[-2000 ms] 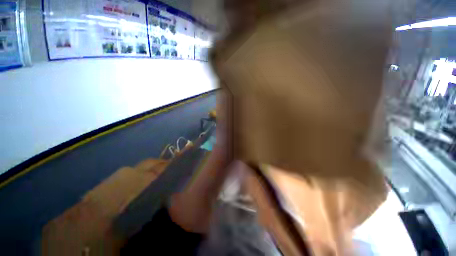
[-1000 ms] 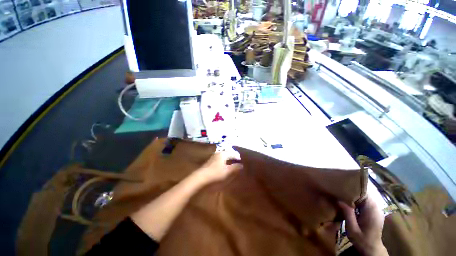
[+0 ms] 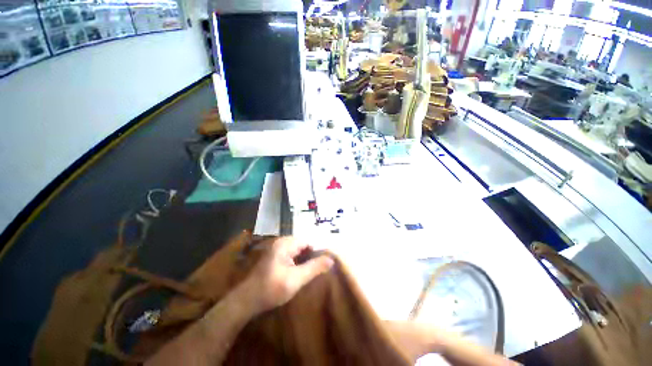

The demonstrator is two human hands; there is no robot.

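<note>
A brown bag panel (image 3: pixel 322 322) hangs in folds at the lower middle, below the sewing machine head (image 3: pixel 332 179) with its red logo. My left hand (image 3: pixel 279 275) pinches the panel's upper edge between thumb and fingers, a little short of the needle area. My right hand or forearm (image 3: pixel 443 343) shows only in part at the bottom edge, to the right of the panel; its fingers are hidden and its hold cannot be told. A thin brown handle loop (image 3: pixel 497 304) stands up over the white table right of the panel.
A black monitor (image 3: pixel 261 68) stands behind left. A slim tool and small dark item (image 3: pixel 413 226) lie on the white table (image 3: pixel 457 207). Brown bags with handles lie left (image 3: pixel 78 314) and right (image 3: pixel 615 314). A brown pile (image 3: pixel 400 78) is behind.
The panel's wide spread on the right has been drawn in, baring the white table. My left hand has moved left and down with the edge. My right hand has moved down and left.
</note>
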